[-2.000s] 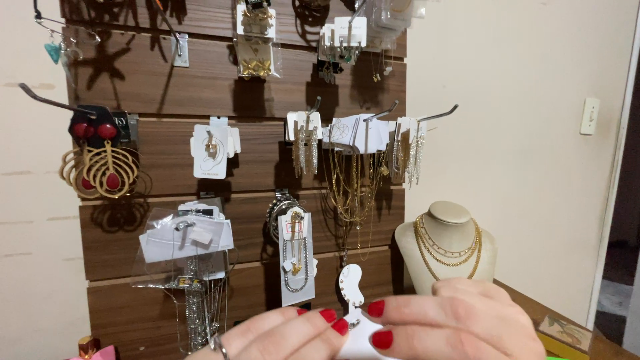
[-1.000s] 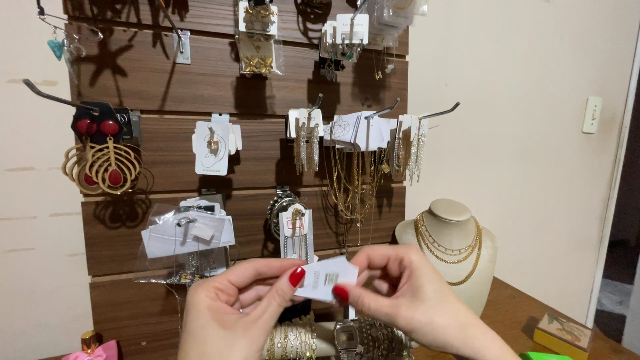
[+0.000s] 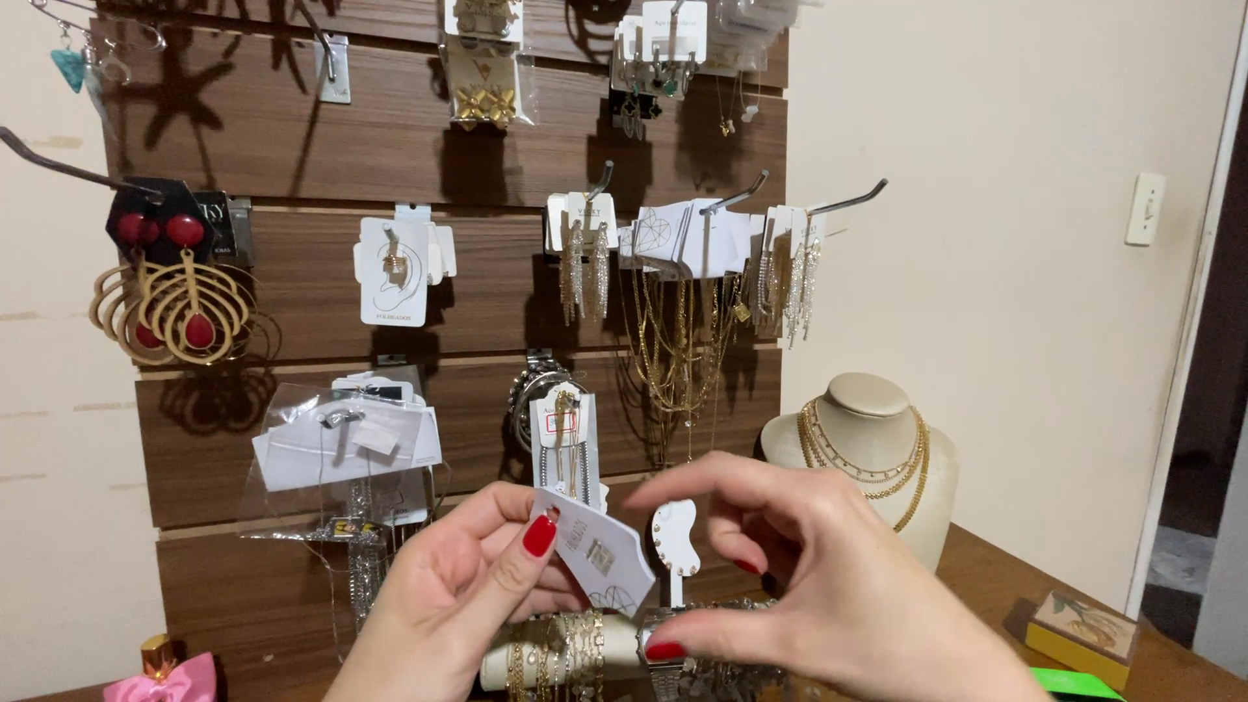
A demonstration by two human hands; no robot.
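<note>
Between thumb and fingers, my left hand holds a white jewelry card with a small hole near its top, a gold-toned piece on it and printing. To its right, my right hand is apart from the card, thumb and fingers spread with nothing between them. Behind the hands, a white curved card edged with small studs stands upright. Below are bracelets on a cream roll and a metal-banded watch, partly hidden by my right thumb.
A brown slatwall panel carries hooks with red-stone earrings, an ear cuff card, gold chains and bagged jewelry. A necklace bust stands on the wooden table at right, near a yellow-sided box. A pink bow is at lower left.
My right hand has let go of the card and moved right of it. The card, now in my left hand alone, has tilted. Two seconds ago both hands were lower, at the curved card.
</note>
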